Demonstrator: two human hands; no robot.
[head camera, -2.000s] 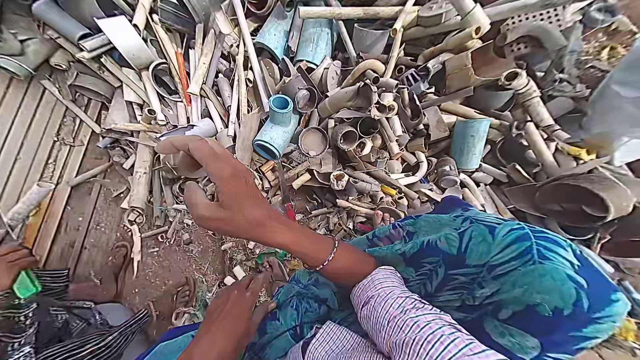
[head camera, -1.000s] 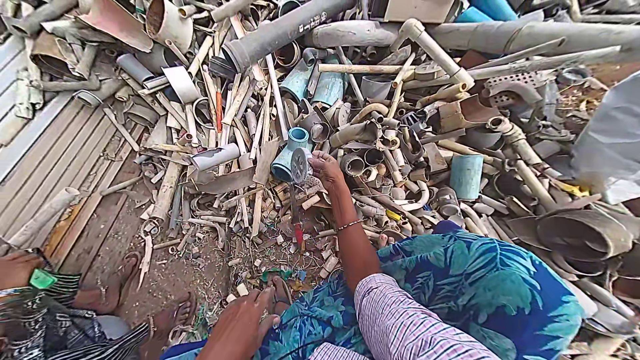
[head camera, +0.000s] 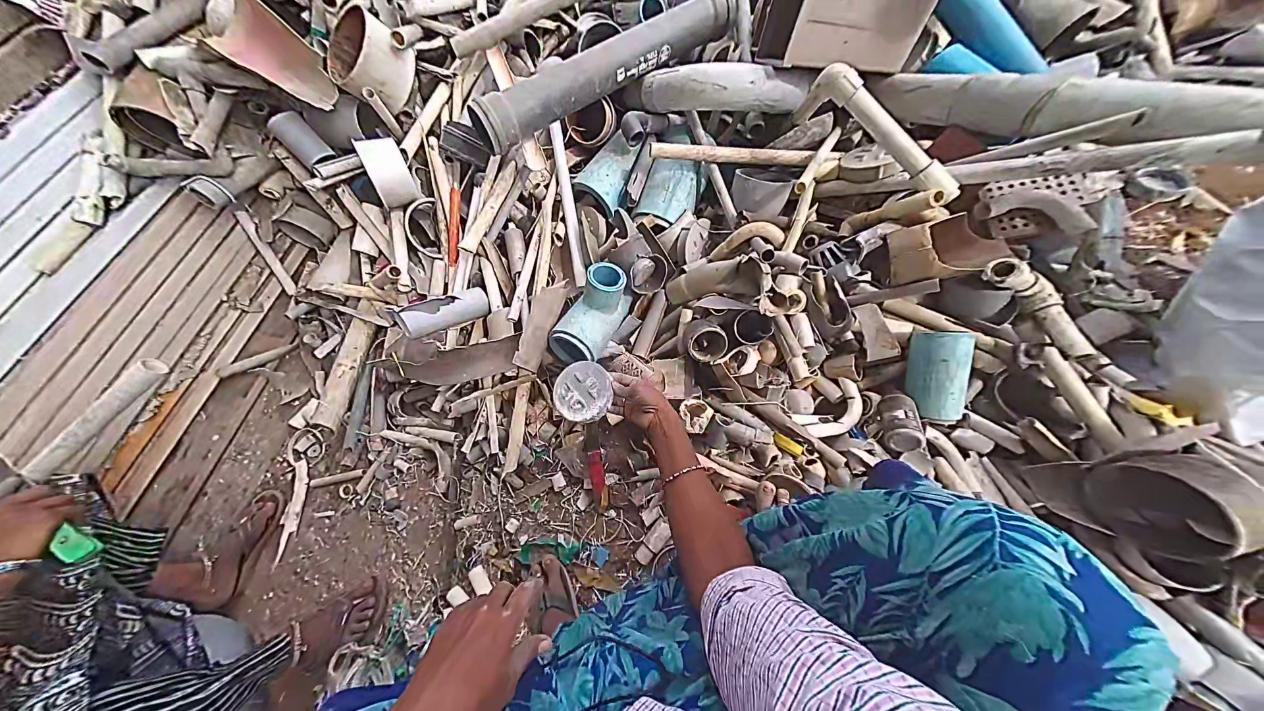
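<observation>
In my right hand (head camera: 640, 400) is a round, pale disc-like cap (head camera: 583, 392), gripped at its right edge. A blue pipe tee fitting (head camera: 591, 314) lies just above it on the heap of scrap pipes. Below the cap, a tool with a red handle (head camera: 596, 472) points down toward the ground; its upper part is partly hidden. My left hand (head camera: 479, 642) rests low near my patterned cloth, fingers loosely spread, with nothing visible in it. A small white pipe piece (head camera: 480, 580) lies just above its fingers.
Scrap pipes and fittings spread across the view, with a long grey pipe (head camera: 602, 74) on top and a blue pipe piece (head camera: 939, 375) at right. Ridged panels (head camera: 128, 316) lie at left. Another person's hand (head camera: 38, 523) and feet are at lower left.
My right hand, empty two seconds ago with its fingers spread, has moved to the pile beside the blue tee and now holds the round cap. The view has shifted.
</observation>
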